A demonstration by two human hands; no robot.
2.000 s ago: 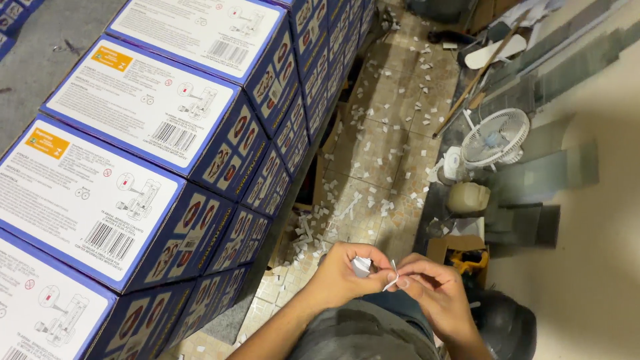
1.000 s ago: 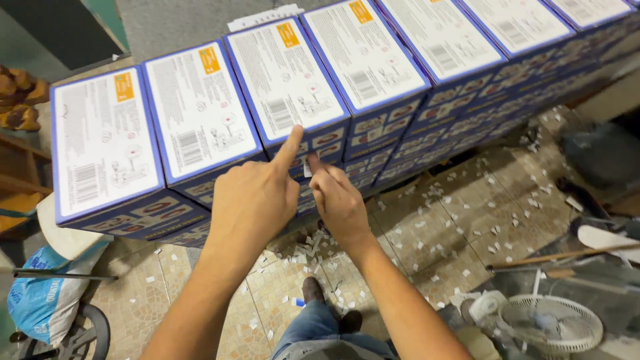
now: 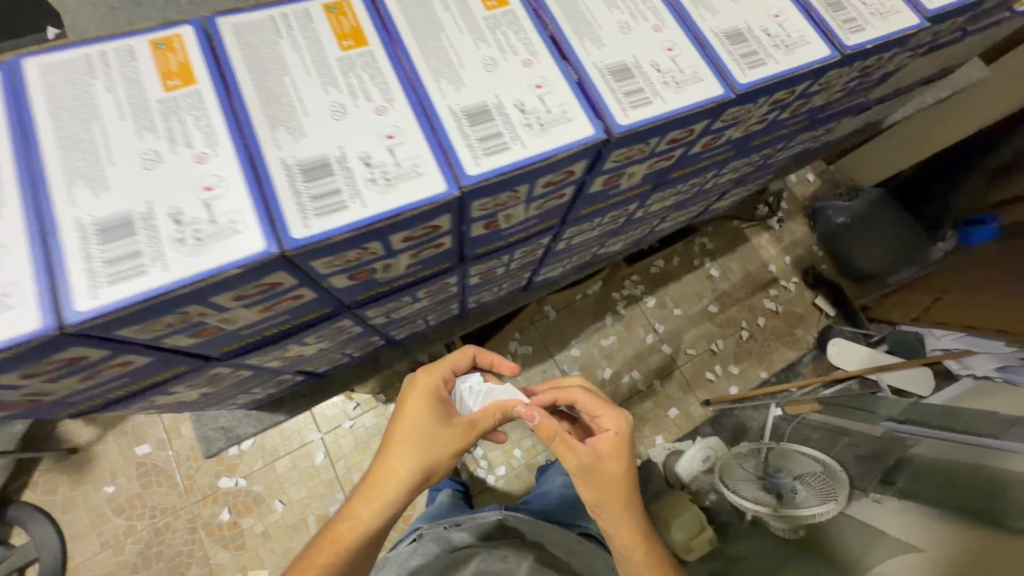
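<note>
My left hand [image 3: 448, 412] is closed around a small stack of white paper labels [image 3: 484, 394], held in front of my waist. The thumb and fingertips of my right hand [image 3: 588, 424] meet the right edge of that stack; whether they pinch one piece is hidden. Beyond both hands stand stacked rows of blue cardboard boxes [image 3: 376, 276], their white printed top panels [image 3: 332, 120] facing up. These panels bear barcodes, small drawings and orange patches.
Small white paper scraps [image 3: 660, 328] litter the tiled floor [image 3: 264, 480]. At the lower right lie a white fan [image 3: 782, 480] and a yellowish plastic container [image 3: 684, 524]. A wooden stick [image 3: 840, 376] lies above the fan. A dark curved wheel-like part [image 3: 44, 544] shows at the lower left.
A second ago both hands were at the front upper edge of a box; now they are drawn back together before my waist. The view has turned strongly since the first frame.
</note>
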